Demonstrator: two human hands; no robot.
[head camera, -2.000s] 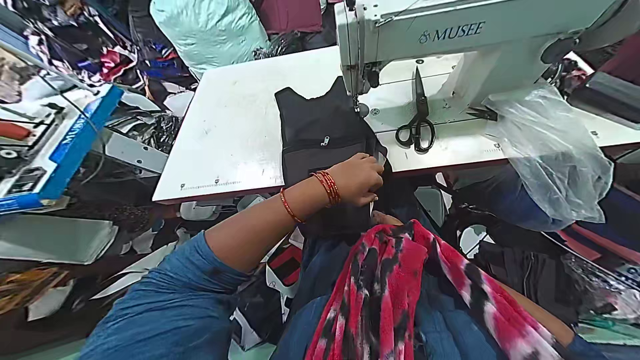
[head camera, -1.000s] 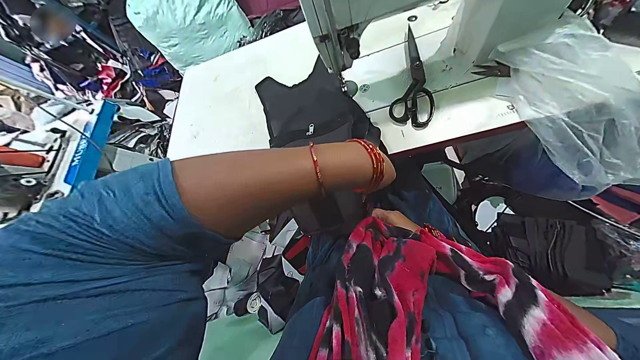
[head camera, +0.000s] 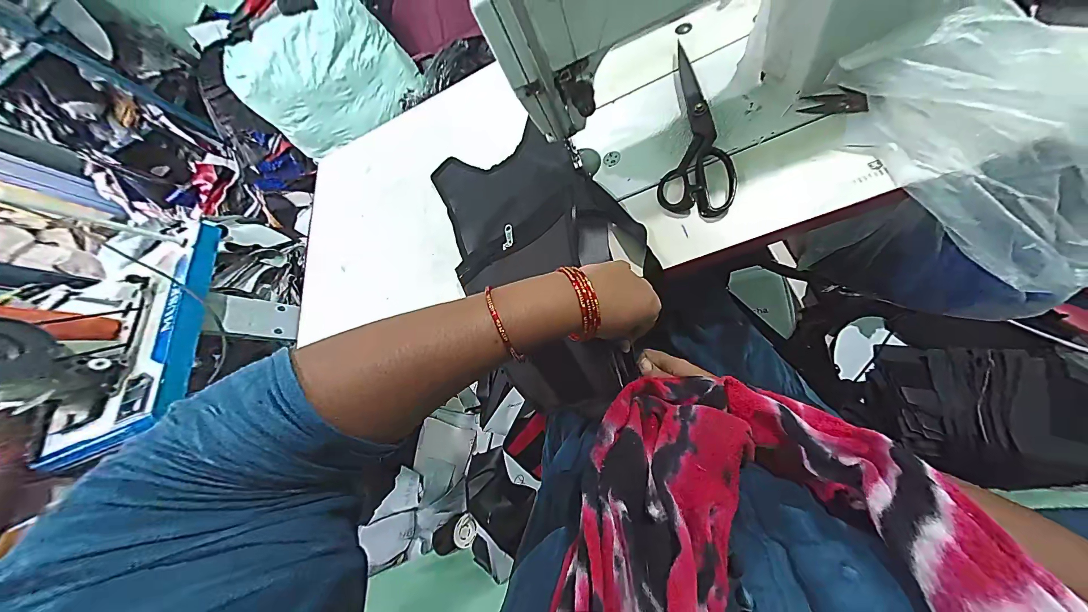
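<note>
A black fabric piece (head camera: 510, 212) with a zipper pull lies on the white sewing table (head camera: 365, 229), its upper end under the needle area of a sewing machine (head camera: 540, 76). My left hand (head camera: 625, 299), with red bangles at the wrist, is closed on the right edge of the fabric; its fingertips are hidden. Just below, my right hand (head camera: 671, 365) touches the fabric's lower edge, mostly covered by a pink, black and white scarf (head camera: 680, 459). Its grip cannot be made out. Black-handled scissors (head camera: 701, 136) lie right of the needle.
Small thread snips (head camera: 837, 103) and a clear plastic bag (head camera: 977, 161) are on the table's right side. A pale green bag (head camera: 319, 76) stands behind the table. Another machine with a blue-edged base (head camera: 183, 327) is at the left. Fabric scraps (head camera: 442, 476) lie below.
My left hand has moved down the fabric's right edge since two seconds ago, and back up a little from one second ago. The view has shifted.
</note>
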